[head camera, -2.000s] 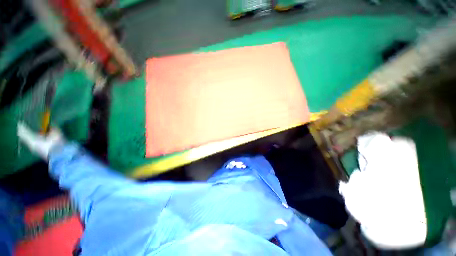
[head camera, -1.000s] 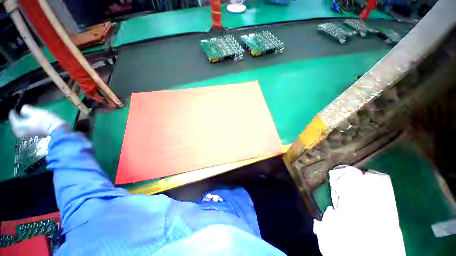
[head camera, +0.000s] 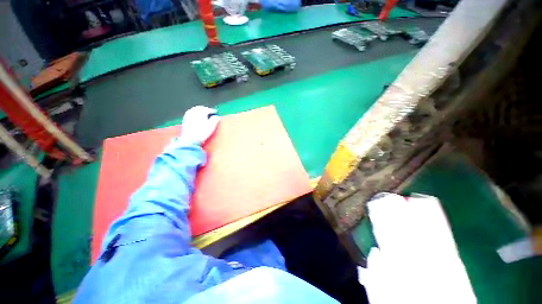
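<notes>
My left hand (head camera: 200, 123), in a white glove, is over the far edge of the large orange-red mat (head camera: 246, 157). Its fingers look curled at the edge of the dark belt. A small dark spot shows at its fingertips; I cannot tell whether it grips anything. Beyond it, two green circuit boards (head camera: 220, 69) (head camera: 268, 59) lie side by side on the dark belt (head camera: 139, 98), apart from the hand. My right hand is not in view.
A white cloth-covered pad (head camera: 416, 249) lies at the foam-lined booth's front, right. The booth's pale edge (head camera: 404, 89) slants up right, with a yellow patch. More boards (head camera: 355, 38) lie farther along the belt. Red-and-pale posts (head camera: 35, 122) stand left, another board (head camera: 7, 219) beyond.
My left hand has swung from the board at far left to the mat's far edge. The view has turned, so the mat and belt boards sit farther left. The belt boards remain in a pair.
</notes>
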